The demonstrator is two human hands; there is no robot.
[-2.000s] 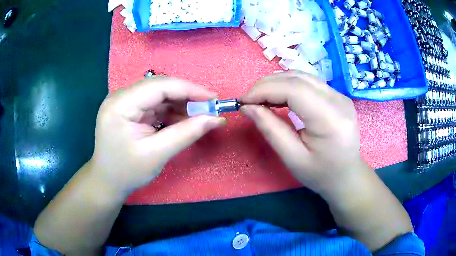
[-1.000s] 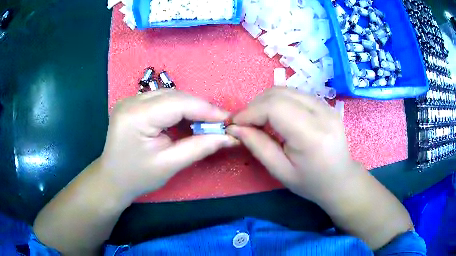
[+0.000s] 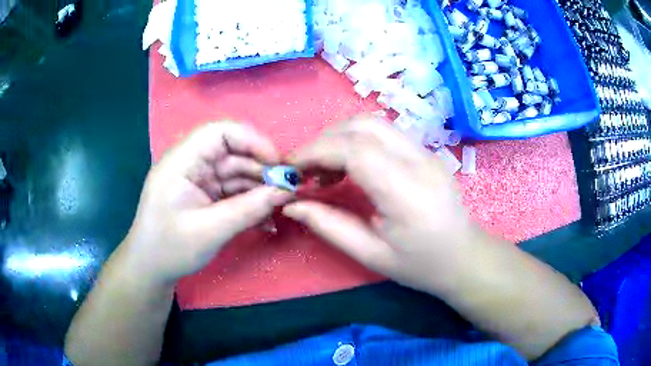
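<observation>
A sleeved component (image 3: 280, 177), pale with a dark end, is held between the fingertips of my left hand (image 3: 196, 196). Its dark end faces right. My right hand (image 3: 389, 204) is blurred, with thumb and fingers parted just right of the component; whether a fingertip touches it is unclear. Frosted sleeves (image 3: 410, 89) lie in a pile on the red mat (image 3: 314, 93) beyond my right hand. A small pale bit shows below my left fingertips.
The smaller blue bin (image 3: 246, 66) of white pieces is at the top left, with torn white paper (image 3: 158, 28) beside it. The larger blue bin (image 3: 528, 127) of sleeved components is at the upper right. A component tray (image 3: 621, 143) is at the right edge.
The silver piece went into its sleeve between the earlier frames. The component is now turned, dark end showing, and my right fingers have parted. The loose components at left are hidden now; the view has shifted.
</observation>
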